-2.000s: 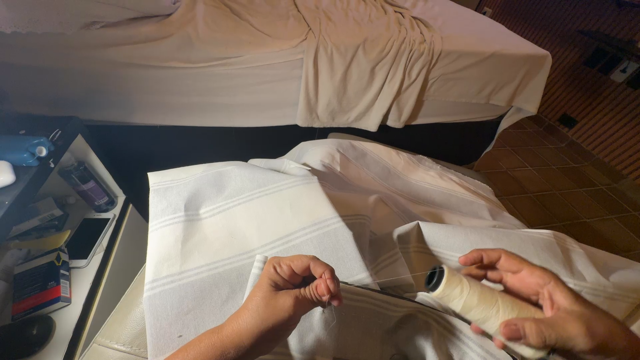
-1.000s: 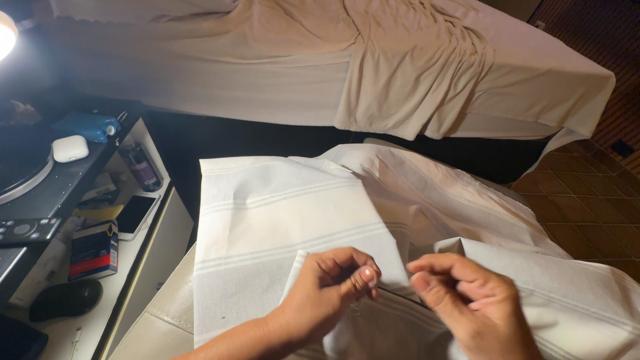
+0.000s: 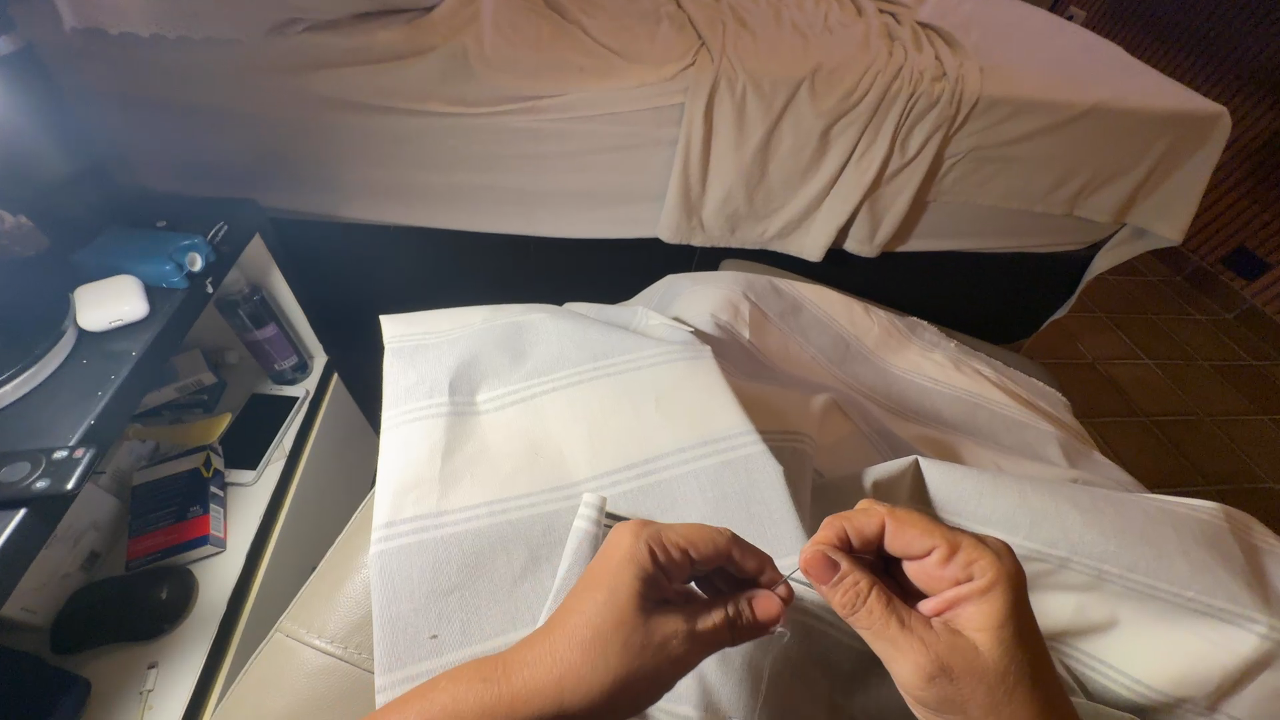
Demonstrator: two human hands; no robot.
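Observation:
My left hand [image 3: 680,610] pinches a thin sewing needle [image 3: 786,578] between thumb and forefinger, low in the middle of the view. Close on its right, my right hand [image 3: 915,600] has thumb and forefinger together at the needle's tip end; whether it grips thread or the needle itself is too fine to tell. A bit of pale thread [image 3: 783,632] shows below my left fingertips. White cloth with grey stripes [image 3: 560,430] lies spread beneath and beyond both hands, with a rolled or folded edge [image 3: 580,540] beside my left hand.
A bed with a beige cover [image 3: 800,150] stands ahead. At left, a dark desktop [image 3: 110,370] holds a white earbud case [image 3: 111,303] and a blue pouch [image 3: 150,256]. The shelf below holds a phone [image 3: 262,432], a box [image 3: 178,508], a bottle [image 3: 264,335] and a black mouse [image 3: 125,608].
The cream thread spool seen in my right hand two seconds ago is out of that hand. My right hand has come close to my left hand. The view has shifted left.

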